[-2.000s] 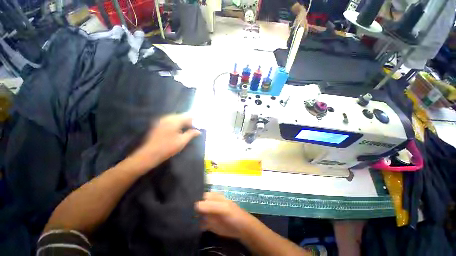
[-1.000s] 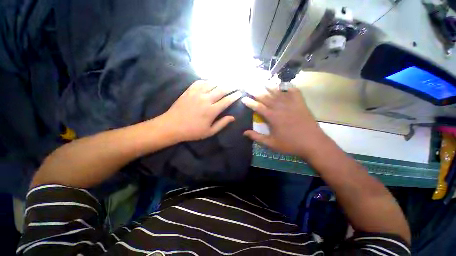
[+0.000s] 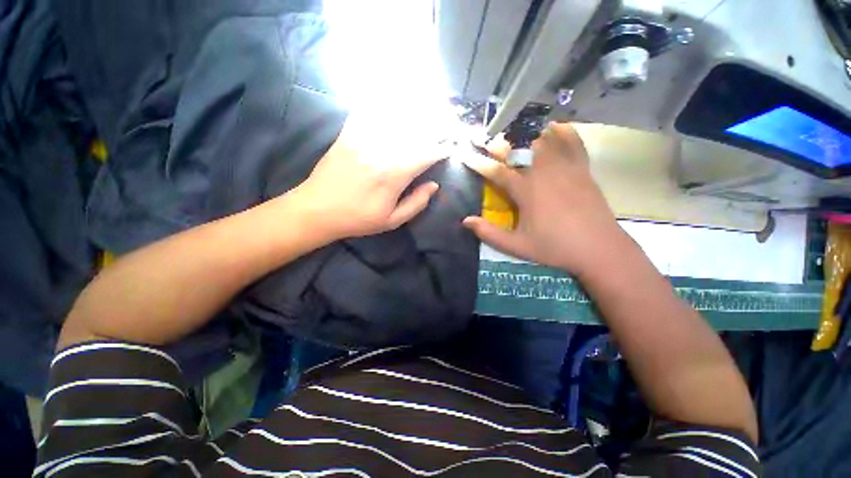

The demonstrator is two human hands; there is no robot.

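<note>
A dark grey garment point(image 3: 373, 289) lies in soft folds left of the needle of the white sewing machine point(image 3: 644, 65). My left hand point(image 3: 373, 177) lies flat on the cloth, fingers spread, its fingertips near the presser foot and washed out by the lamp. My right hand point(image 3: 551, 201) is just right of the cloth edge, with its index fingertip at the edge by the needle and its thumb apart. Whether either hand pinches the cloth is hidden by glare. The needle area point(image 3: 481, 131) is partly hidden by glare and fingers.
A yellow strip point(image 3: 498, 207) lies on the bed beside the cloth. A green band with white markings point(image 3: 709, 297) runs along the front edge. The machine's blue display point(image 3: 793, 135) is lit at right. More yellow tape point(image 3: 833, 289) hangs at far right. Dark cloth point(image 3: 56, 187) fills the left.
Over two seconds the view has moved closer to the needle, and my right hand has come up from the front edge to it. Since one second ago, both hands have stayed on or beside the cloth.
</note>
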